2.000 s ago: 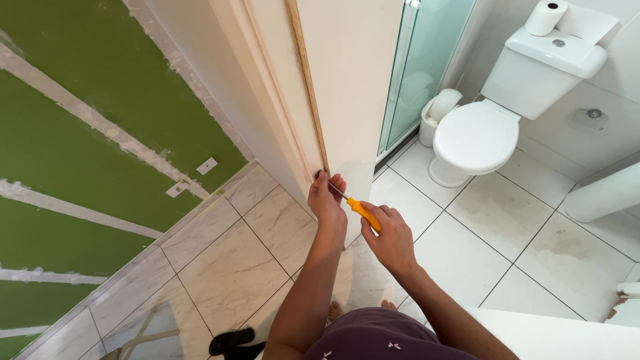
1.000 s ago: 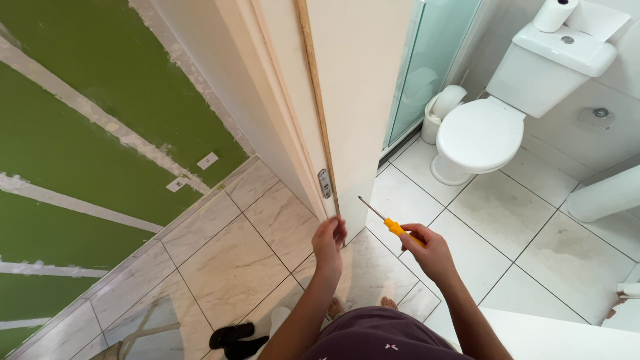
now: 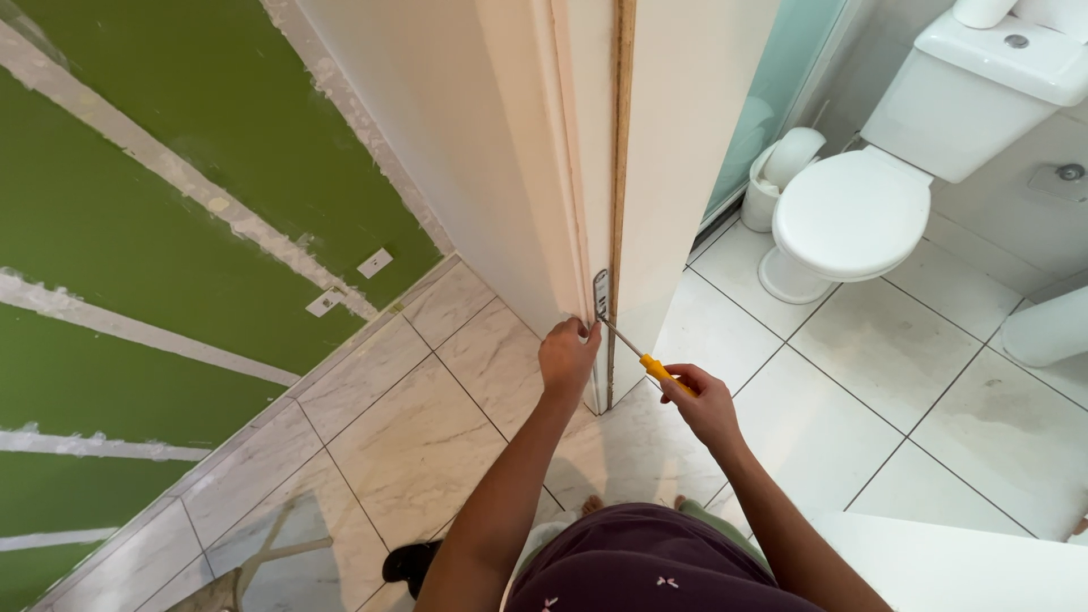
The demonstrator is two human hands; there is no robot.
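A metal strike plate or lock faceplate [image 3: 601,291] is set low in the narrow upright edge of a white door or frame [image 3: 578,170], beside a bare wood strip [image 3: 623,127]. At its lower end, my left hand [image 3: 568,353] has thumb and fingers close together against the edge; whether something small is between them cannot be told. My right hand [image 3: 704,401] grips the yellow handle of a screwdriver [image 3: 655,368], whose tip reaches the lower part of the plate, right by my left fingertips.
To the right stand a white toilet [image 3: 852,212], a small waste bin [image 3: 762,189] and a glass shower panel [image 3: 769,93]. A green wall with filled seams [image 3: 195,178] is on the left. Black footwear [image 3: 411,564] lies on the tiled floor [image 3: 408,433].
The screwdriver, held away from the edge one second ago, now has its tip at the plate. My left hand has moved up from below the plate to its lower end.
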